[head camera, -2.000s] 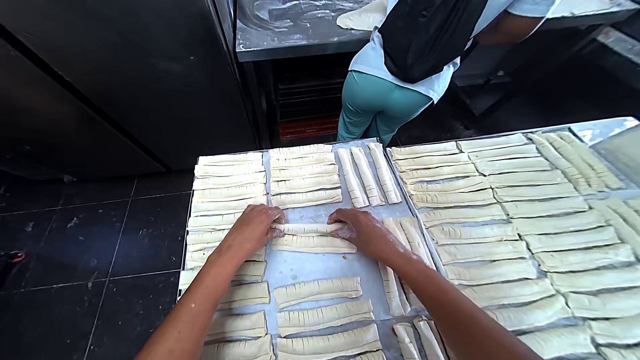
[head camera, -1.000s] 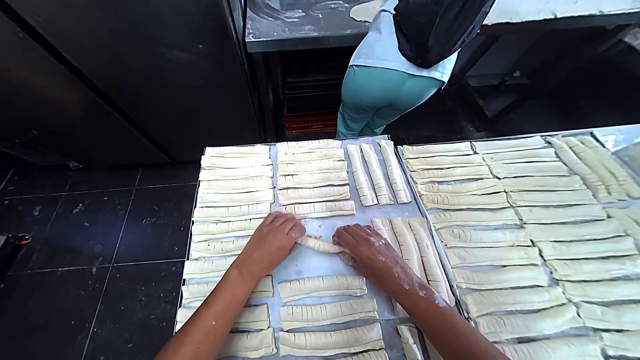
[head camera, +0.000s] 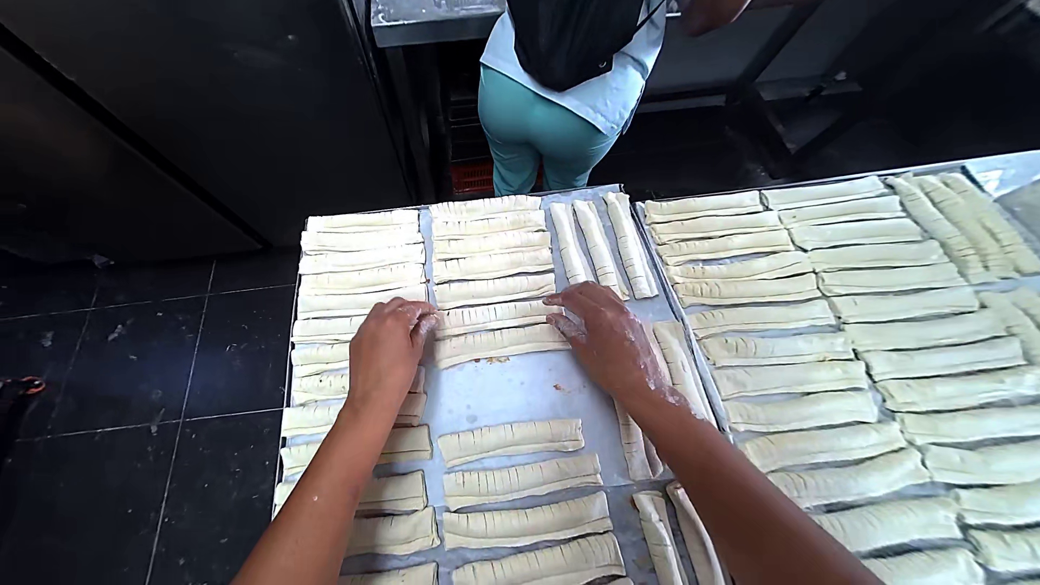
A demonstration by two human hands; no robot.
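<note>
Slashed raw dough strips lie in rows on a lined tray (head camera: 520,390). My left hand (head camera: 388,345) pinches the left end of a dough strip (head camera: 497,317) in the middle column, and my floury right hand (head camera: 605,341) has its fingertips at the right end of that strip. Just nearer to me, another strip (head camera: 502,345) lies close alongside it. Past a stretch of bare liner, several more strips (head camera: 520,479) fill the near part of the column. Three upright strips (head camera: 601,248) lie beyond my right hand.
A second tray on the right holds many dough strips (head camera: 780,349). Across from me a person (head camera: 561,106) in teal trousers stands at a metal worktable (head camera: 435,28). Dark cabinet doors (head camera: 195,106) stand at the left, above a black tiled floor (head camera: 219,357).
Both hands have moved away from me, up the middle column. The strip held over the bare liner a second ago now lies near the upper group. The person across has shifted position.
</note>
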